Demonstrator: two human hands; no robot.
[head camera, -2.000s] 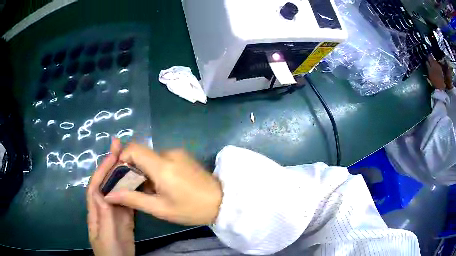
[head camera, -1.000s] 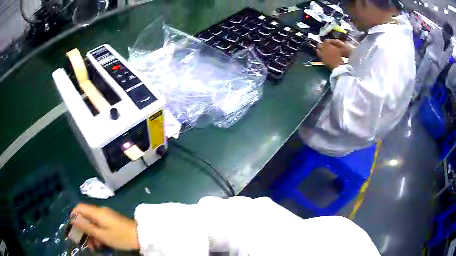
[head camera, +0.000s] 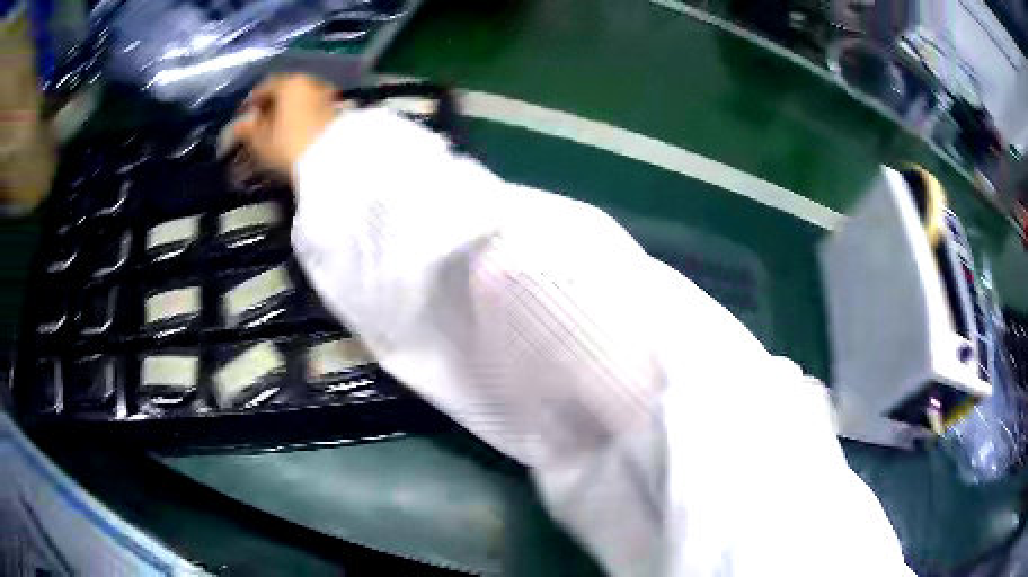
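Observation:
The large black blister tray lies at the left, its pockets in a grid. Several hold dark watch cases, each with a pale tape strip across it. My right hand is over the tray's far part, blurred, with its fingers closed on a small dark case with a pale edge. Whether the case touches a pocket is unclear. My white sleeve hides the tray's right part. My left hand is out of the picture.
The white tape dispenser stands at the right, tape roll on top. A clear sheet with dark dots lies on the green bench behind my sleeve. Crumpled clear plastic is beyond the tray. A blue-edged white surface shows at lower left.
The view has swung left, bringing the tray into sight. My right hand has moved from beside the dispenser to over the tray. My left hand has left the picture since the oldest frame.

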